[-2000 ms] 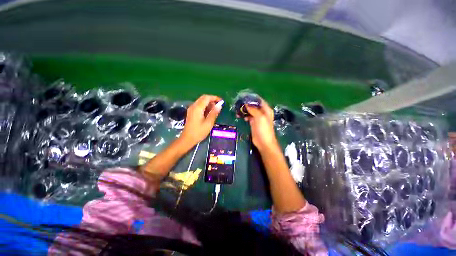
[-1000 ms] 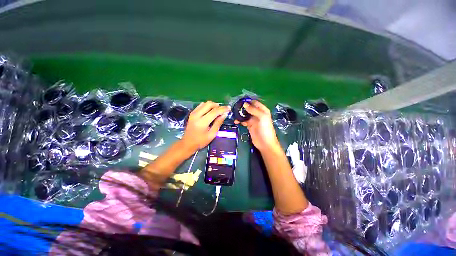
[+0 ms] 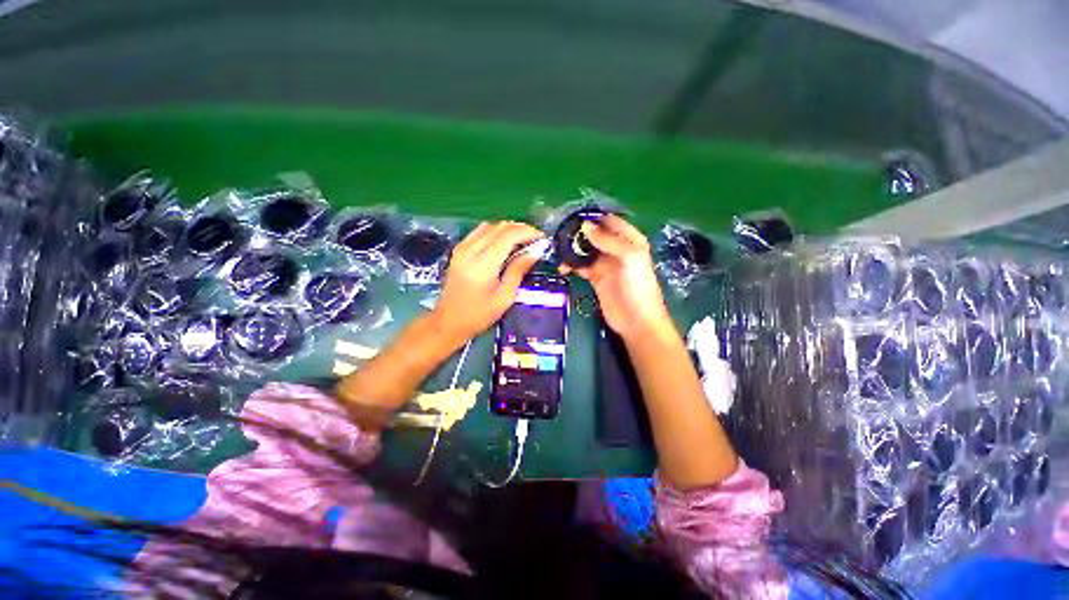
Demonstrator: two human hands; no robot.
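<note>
My right hand [image 3: 619, 265] holds a round black unit [image 3: 572, 239] in crinkled clear film, above the top end of a phone. My left hand [image 3: 487, 272] is closed on a small white plug [image 3: 539, 247], its tip close to the unit's left edge; I cannot tell if they touch. The smartphone [image 3: 529, 352] lies upright on the green mat between my forearms, its screen lit purple with coloured tiles. A white cable [image 3: 518, 451] runs from its bottom edge. A second white cord [image 3: 451, 393] runs down from under my left wrist.
Loose bagged units [image 3: 260, 277] lie at the left, with more in a row beyond my hands. A stack of filled blister trays [image 3: 926, 387] stands at the right. A black slab [image 3: 619, 393] and white crumpled tissue [image 3: 713, 366] lie beside my right forearm. Yellow strips [image 3: 451, 403] lie left of the phone.
My left hand has come in from the left, bringing the white plug up close to the unit. The unit in my right hand now shows more of its round face. The view has shifted slightly.
</note>
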